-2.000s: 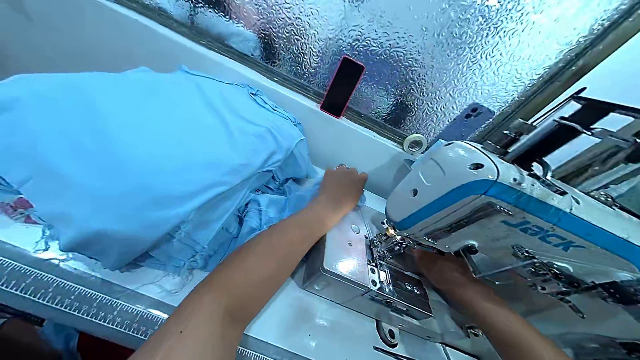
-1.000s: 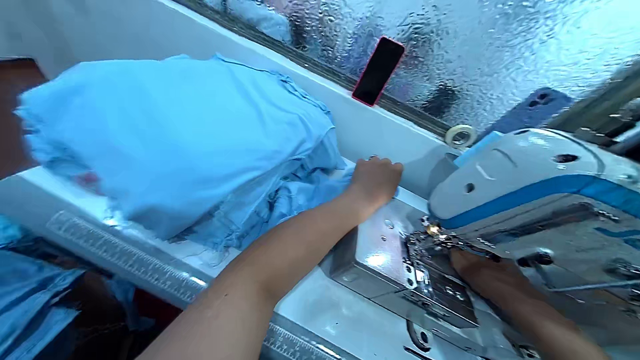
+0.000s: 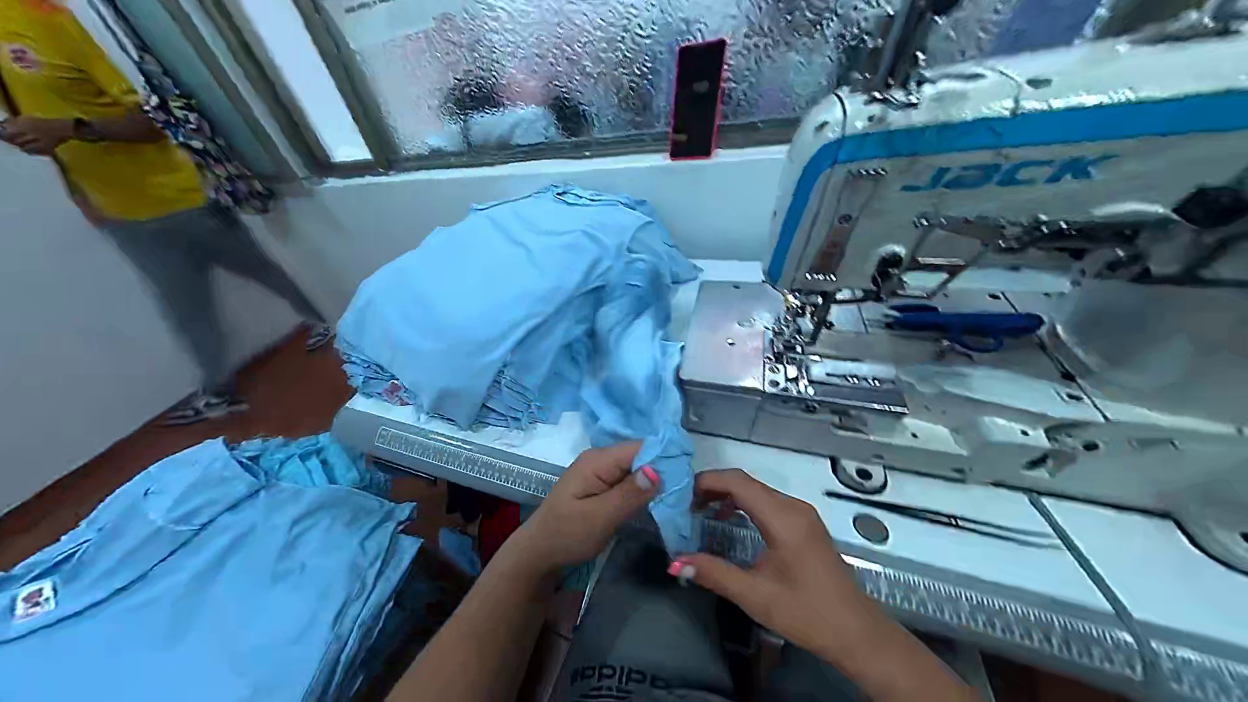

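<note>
My left hand [image 3: 597, 507] pinches a strip of light blue fabric [image 3: 671, 487] between thumb and fingers at the table's front edge. Close on its right, my right hand [image 3: 770, 565] has its thumb and fingers curved around the lower end of that fabric; whether they grip it, I cannot tell. The fabric runs back to a heap of light blue garment pieces [image 3: 487, 292] on the table. Right of the heap stands a Jack industrial sewing machine [image 3: 975, 185], its metal bed [image 3: 726, 341] beyond my hands and no fabric under its needle area.
Tweezers [image 3: 946, 517] lie on the machine table, and blue-handled thread snips [image 3: 965, 324] lie behind the bed. A measuring tape strip [image 3: 994, 609] runs along the front edge. More blue pieces [image 3: 195, 575] lie lower left. A phone [image 3: 698, 97] leans at the window. A person [image 3: 107, 127] stands far left.
Both my hands have left the machine's bed area and come to the table's front edge, with blue fabric now in my left. The view has swung left, bringing a person into sight.
</note>
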